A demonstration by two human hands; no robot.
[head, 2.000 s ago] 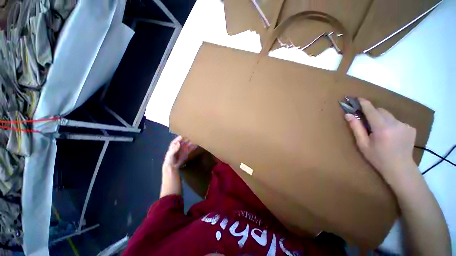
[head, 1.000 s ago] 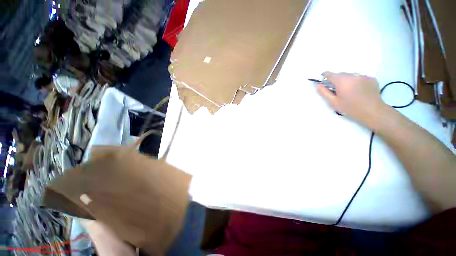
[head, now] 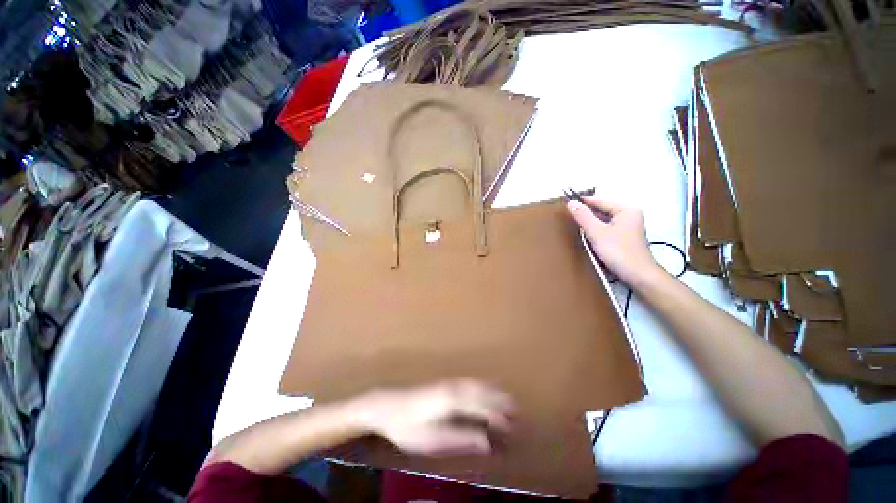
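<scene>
A brown bag panel (head: 442, 324) lies flat in front of me, notched at its lower corners. Its long brown handle (head: 437, 110) extends away over the pile beyond, with a smaller loop inside. A small white spot (head: 432, 236) shows between the strap ends. My right hand (head: 611, 236) is at the panel's upper right corner and holds dark thread snips (head: 580, 195), blades pointing away. My left hand (head: 447, 418), blurred, is over the panel's lower part with nothing visible in it; its finger position is unclear.
A fanned pile of panels (head: 344, 138) with a white sticker lies beyond. Loose straps (head: 452, 49) lie across the far table. A panel stack with straps (head: 796, 167) is at right. A red crate (head: 312, 98) is beyond the far left corner. The black cord (head: 670, 244) loops beside my right wrist.
The earlier panel at far left has left view, and a panel with handles now lies on the table before me. My left hand is now over it; my right hand with the snips is at its corner.
</scene>
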